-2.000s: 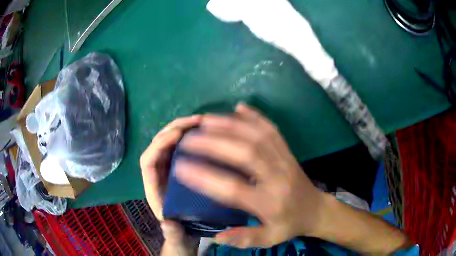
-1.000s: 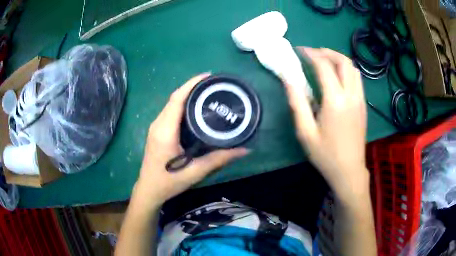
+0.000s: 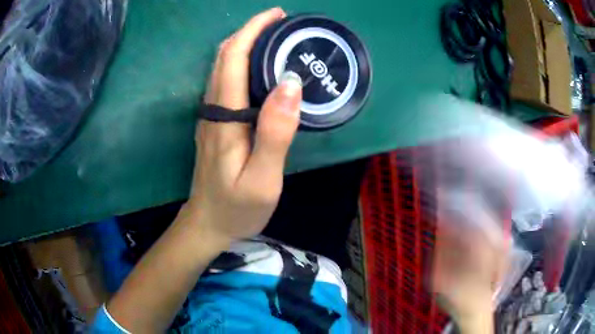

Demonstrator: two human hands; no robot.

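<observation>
A dark round speaker (image 3: 313, 73) is held over the bench, its black end plate with silver-white border and logo facing up. My left hand (image 3: 238, 140) grips it from the left, thumb on the end plate. A black carry strap (image 3: 228, 113) loops across the fingers of that hand. My right hand (image 3: 470, 258) is at the lower right in front of the red crate, strongly blurred. A smeared white shape above it looks like the padded mallet (image 3: 532, 163); the hand appears closed on its handle, though the fingers are unclear.
The green bench (image 3: 163, 65) has a crumpled clear bag (image 3: 55, 72) at the left. Black rings (image 3: 479, 45) lie at the upper right beside a cardboard box (image 3: 538, 55). The red crate (image 3: 404, 215), with clear plastic at its right, is at the bench's right edge.
The view has shifted. My left hand has kept hold of the speaker, and its thumb has moved onto the end plate. My right hand has moved down and right; the mallet has left the bench top.
</observation>
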